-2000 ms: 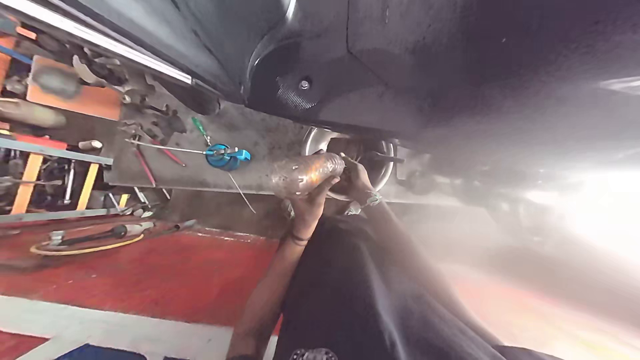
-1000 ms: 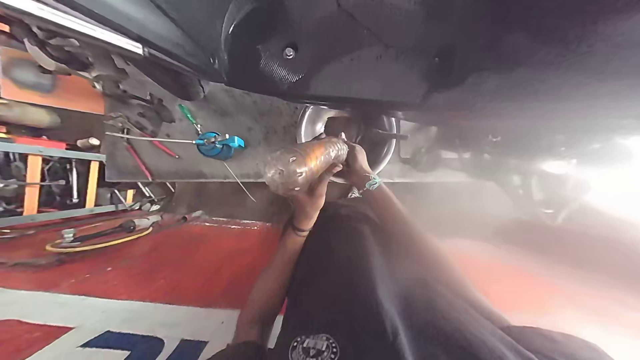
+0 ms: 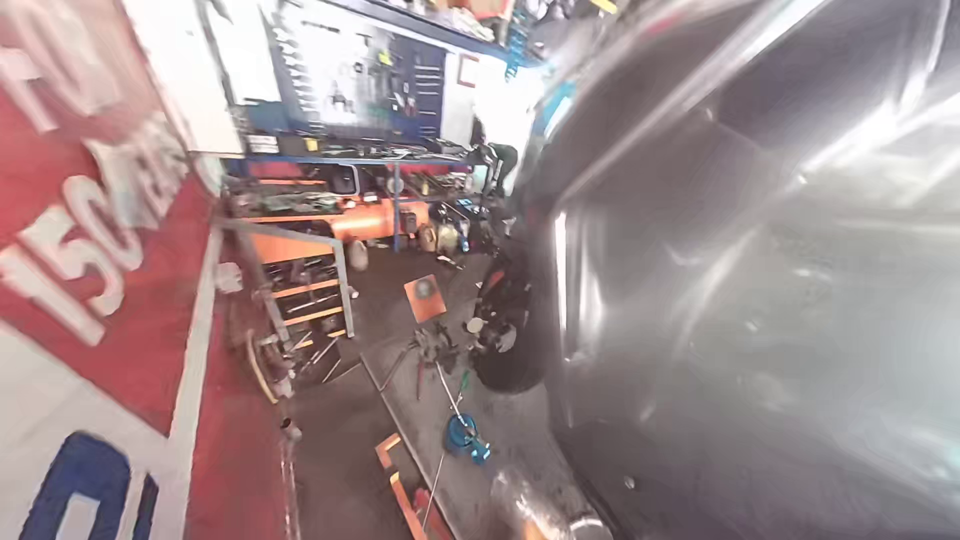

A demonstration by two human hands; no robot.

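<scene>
Neither of my hands shows now. A clear plastic bottle or wrapped part (image 3: 529,510), blurred, enters at the bottom edge, cut off by the frame; what holds it is hidden. Just above it on the grey floor strip stands a blue round tool or container (image 3: 461,433) with a long metal rod (image 3: 451,391) across it. A green-handled tool (image 3: 463,381) lies beyond, near dark metal parts (image 3: 435,345). To the right rises the dark body of a vehicle (image 3: 720,315), with its wheel (image 3: 514,337) exposed.
An orange and grey tool cart (image 3: 307,289) stands left of an orange plate (image 3: 425,298) on the floor. Behind are a workbench (image 3: 360,159), a tool board (image 3: 360,75) and a bending person (image 3: 499,161). A red painted wall (image 3: 150,300) borders the left.
The view has swung up and round towards the workshop's far end. Both hands, earlier around the clear bottle-like thing beside the wheel-like metal ring, have left the view.
</scene>
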